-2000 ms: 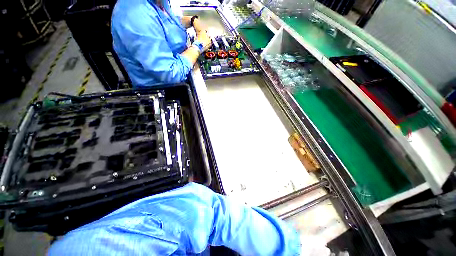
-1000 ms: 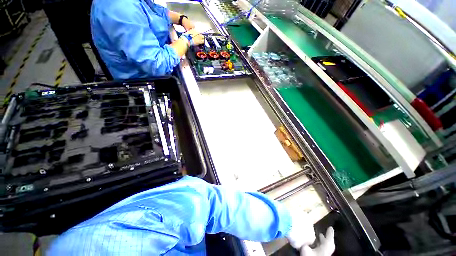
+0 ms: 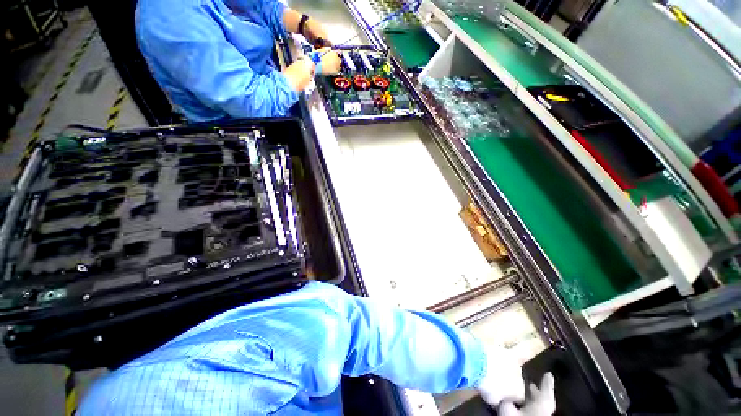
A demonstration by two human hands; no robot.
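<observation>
My left hand (image 3: pixel 520 392), in a white glove under a light blue sleeve, is at the bottom right, partly cut off by the lower edge. Its visible fingers are apart, over or against a dark flat surface (image 3: pixel 564 375) across the conveyor; whether it grips this is unclear. My right hand is not in view. Stacked dark pallets (image 3: pixel 146 211) lie in a black tote (image 3: pixel 325 219) at the left. A green circuit board (image 3: pixel 370 91) with reddish rings sits in a dark frame farther up the conveyor.
Another person in a blue smock (image 3: pixel 211 65) has both hands at the board's far left corner. Metal conveyor rails (image 3: pixel 508 219) flank the pale bed (image 3: pixel 398 195). A small brown carton (image 3: pixel 484 231) lies by the right rail. Green shelves (image 3: pixel 544 211) at the right hold clear plastic pieces (image 3: pixel 467 106).
The view has shifted slightly. My left hand shows more fully than two seconds ago, and the dark surface beside it has come into view. The other person's hands remain at the board.
</observation>
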